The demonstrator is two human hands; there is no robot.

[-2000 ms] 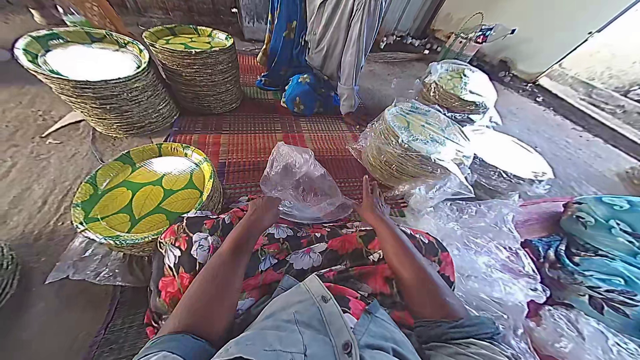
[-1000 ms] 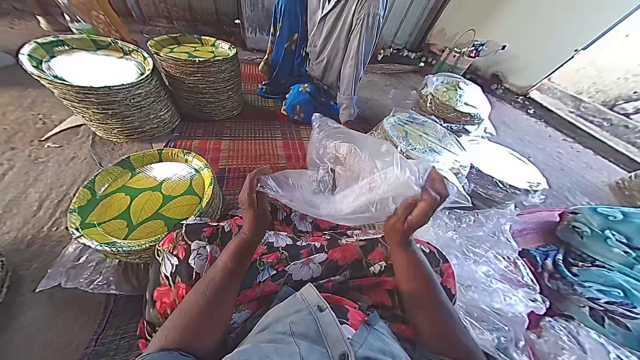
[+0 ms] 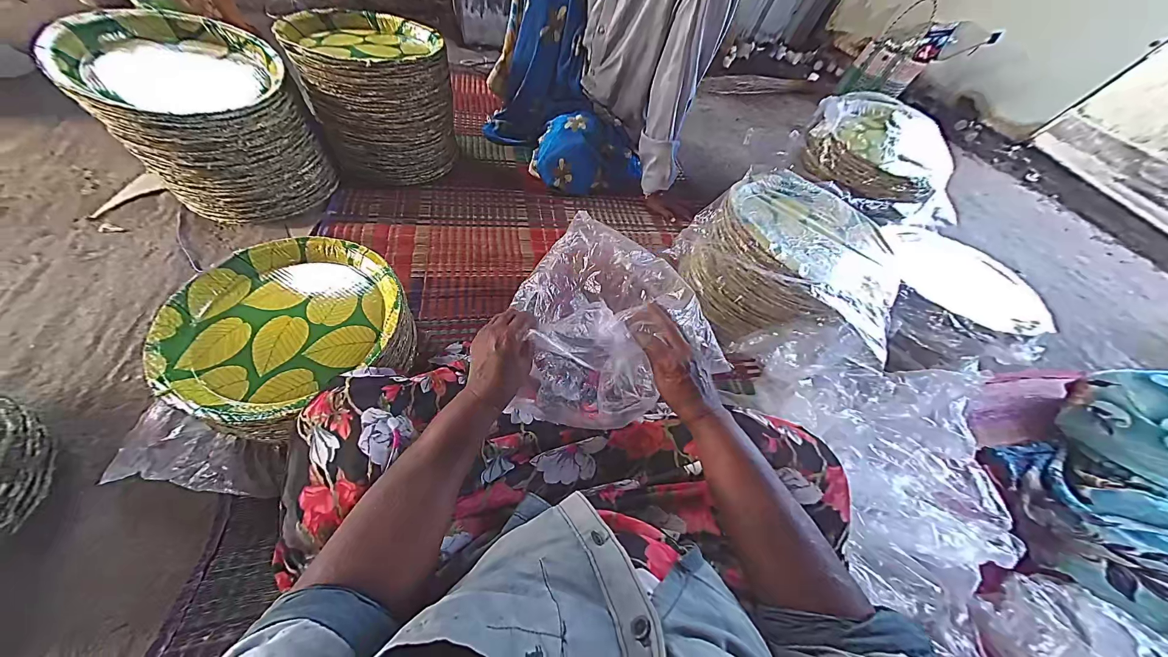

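Note:
A clear plastic bag (image 3: 611, 274) lies partly bunched between my hands, over the floral cloth (image 3: 557, 456) on my lap. My left hand (image 3: 500, 358) grips its left edge, and my right hand (image 3: 668, 358) grips its right side. To the left of my lap stands a stack of round plates with a green and yellow leaf print (image 3: 278, 342). Two taller stacks, one with a bright reflection (image 3: 182, 78) and one beside it (image 3: 365, 41), stand at the back left. A stack wrapped in clear plastic (image 3: 776, 246) is right of the bag.
A red woven mat (image 3: 456, 228) runs under the things in front. A person in grey and blue clothing (image 3: 630, 64) is at its far end. Another wrapped stack (image 3: 867, 151) stands at the back right. Loose plastic sheets (image 3: 876, 456) and patterned cloth (image 3: 1095, 493) lie at the right.
The bag was low between my hands, then raised and spread out to the right. Now it is lower and gathered, and my hands are closer together than one second ago.

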